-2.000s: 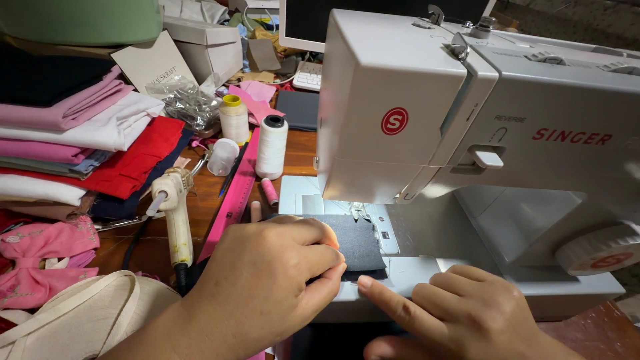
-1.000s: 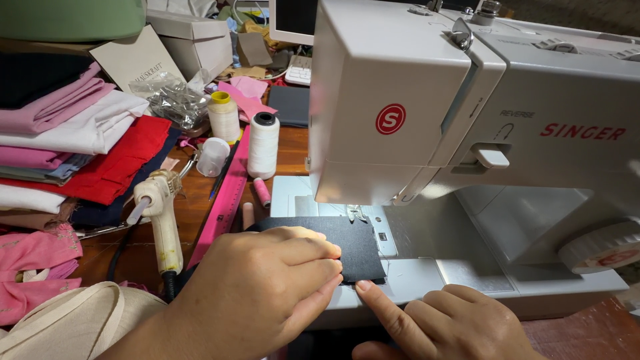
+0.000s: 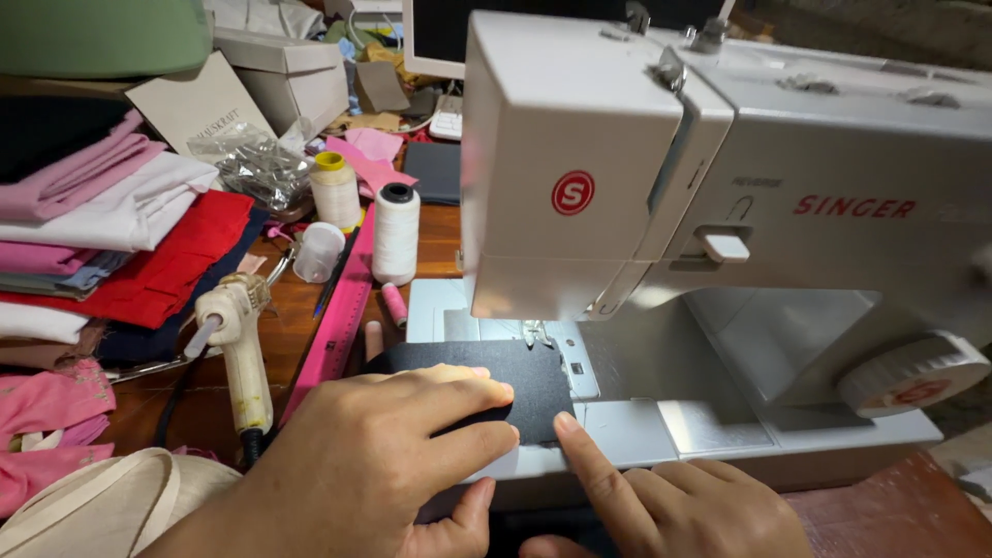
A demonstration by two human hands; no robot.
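Note:
A dark piece of fabric (image 3: 535,380) lies flat on the bed of a Singer sewing machine (image 3: 573,132), its far edge by the presser foot (image 3: 535,333). My left hand (image 3: 387,449) rests on the fabric's left part, fingers spread a little and thumb lower, pressing it rather than gripping. The index fingertip of my right hand (image 3: 659,504) touches the fabric's near right corner, while its other fingers are curled. I see nothing held in the right hand. The needle is hard to make out.
Left of the machine stand white thread cones (image 3: 396,236), a pink ruler (image 3: 341,318), a small pink spool (image 3: 394,304), a plastic cup (image 3: 318,254) and a hot glue gun (image 3: 240,349). Folded fabrics (image 3: 93,201) are stacked at far left. The handwheel (image 3: 914,376) is at right.
The dark fabric now shows farther up toward the presser foot, and my left fingers, bunched together two seconds ago, lie flatter and more spread. My right index finger stays at the fabric's near corner.

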